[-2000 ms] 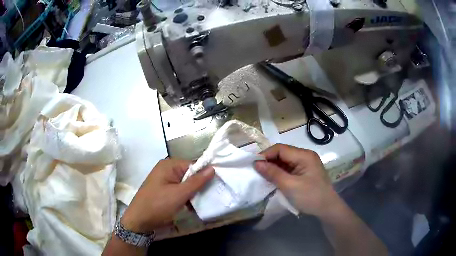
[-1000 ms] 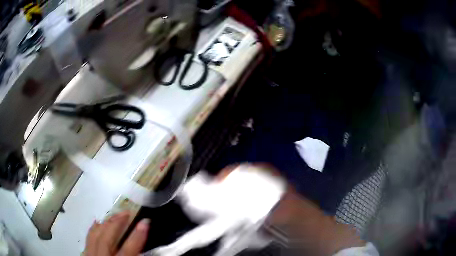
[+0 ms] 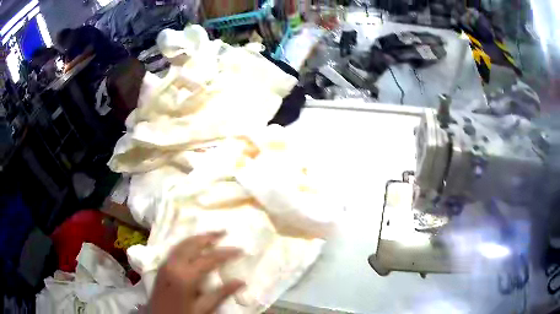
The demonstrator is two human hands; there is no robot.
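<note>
A large crumpled pile of cream garment pieces lies on the left part of the white machine table. My left hand is at the near side of the pile, blurred, with its fingers apart over the cloth. It does not visibly grip anything. My right hand is not in view. The sewing machine head stands at the right, above the shiny needle plate.
A red bag and a small yellow cloth are low at the left. More cream cloth lies at the bottom left. Dark cloth lies on the table behind. A person is at the far left.
The view has swung from the machine's right side to the pile at the left. My left hand has gone from the table edge to the pile. My right hand and the white piece have left view.
</note>
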